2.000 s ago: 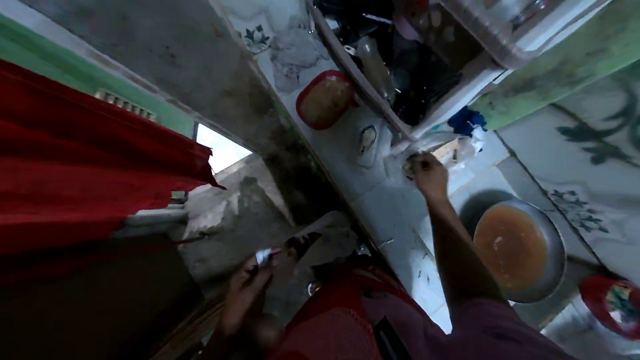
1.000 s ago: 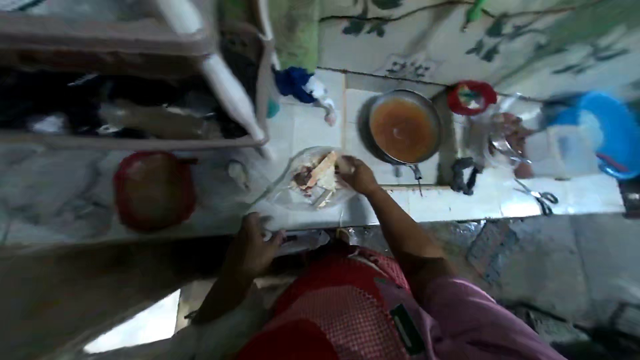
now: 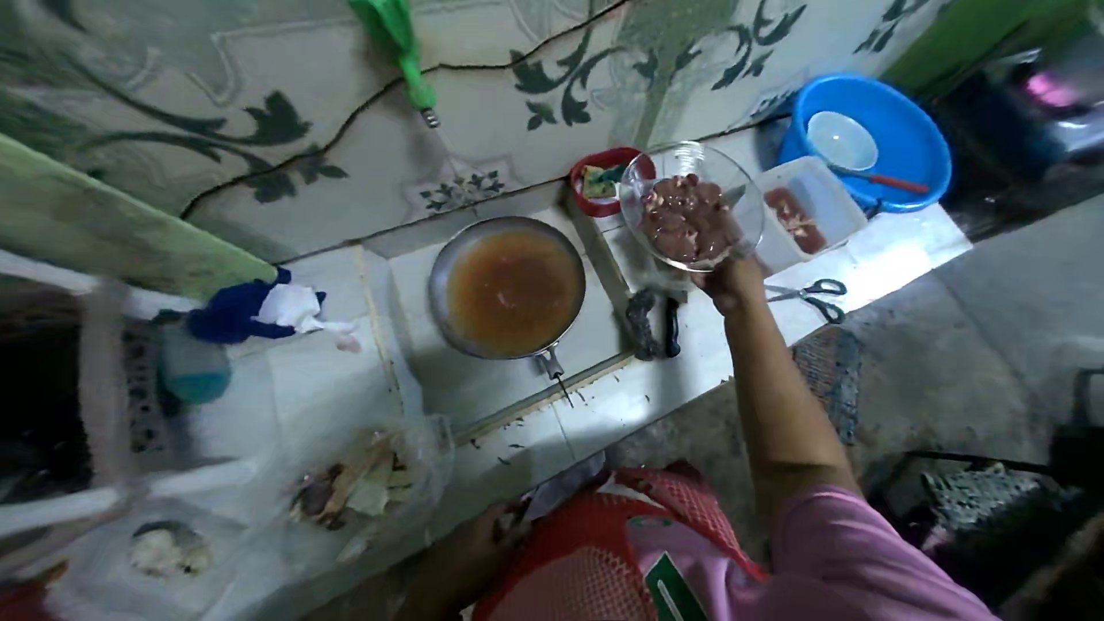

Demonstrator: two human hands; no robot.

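My right hand (image 3: 733, 283) grips the near rim of a clear glass bowl (image 3: 690, 207) that holds dark raw meat pieces, perhaps liver. The bowl is over the counter, beside a red dish (image 3: 595, 183) with a sponge and overlapping a clear plastic container (image 3: 837, 207) with more meat. My left hand (image 3: 500, 528) is low by the counter's front edge, near my red apron; something pale shows at its fingers, too blurred to name. A pan (image 3: 509, 289) of brown liquid sits in the recessed part of the counter. An open plastic bag (image 3: 388, 483) with scraps lies at the left.
Scissors (image 3: 815, 295) and a black-handled knife (image 3: 672, 328) lie near the front edge on the right. A blue basin (image 3: 880, 129) with a bowl and a red-handled utensil stands at the far right. A dish rack (image 3: 103, 388) and a blue cloth (image 3: 233, 312) are on the left.
The view has swung right along the counter. My right hand has left the plastic bag with scraps and taken hold of the glass bowl of meat.
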